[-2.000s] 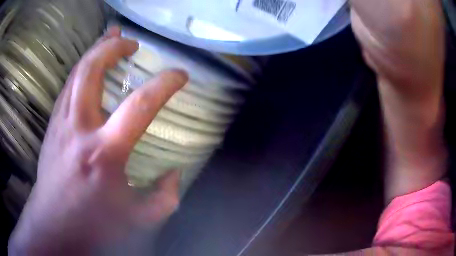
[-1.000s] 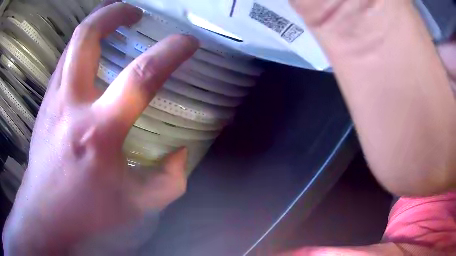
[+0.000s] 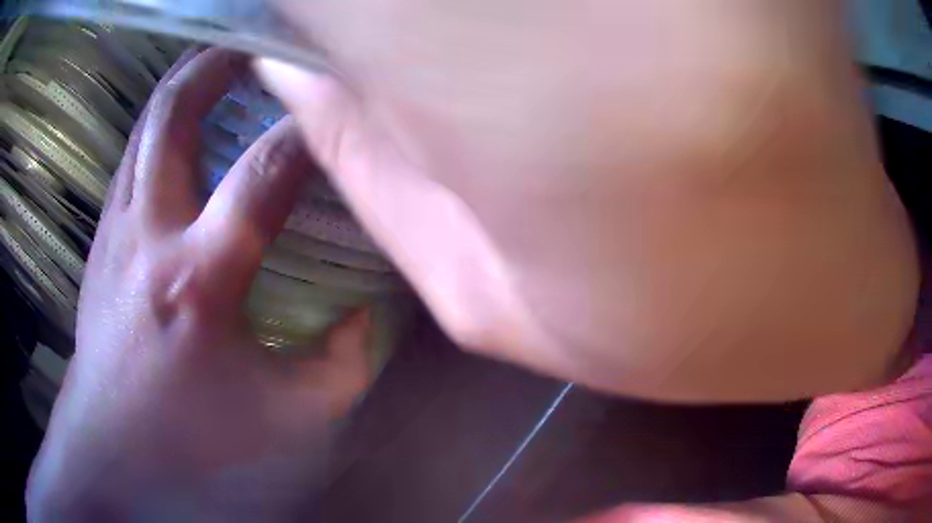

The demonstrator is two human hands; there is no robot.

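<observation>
My left hand [image 3: 174,296] is at the left, back up, with fingers and thumb spread around the rims of a row of component reels [image 3: 317,245] standing on edge. Some carrier tape with small holes shows between the rims. My right forearm and part of my right hand [image 3: 572,153] are large and blurred across the top and centre. They hide the far part of the row, and the right fingers cannot be seen. A blurred pale edge of a reel [image 3: 153,29] crosses the top left; its face and label are hidden.
More reels [image 3: 51,133] stand on edge in a ribbed stack beyond my left hand at the far left. The dark bin has a thin bright rim line [image 3: 521,444] at lower centre. A pink sleeve [image 3: 864,439] is at lower right. A blurred grey-blue edge shows at the upper right corner.
My right arm has swung left across the view, and the labelled reel face at the top is no longer visible, only a pale edge. My left hand has stayed around the row.
</observation>
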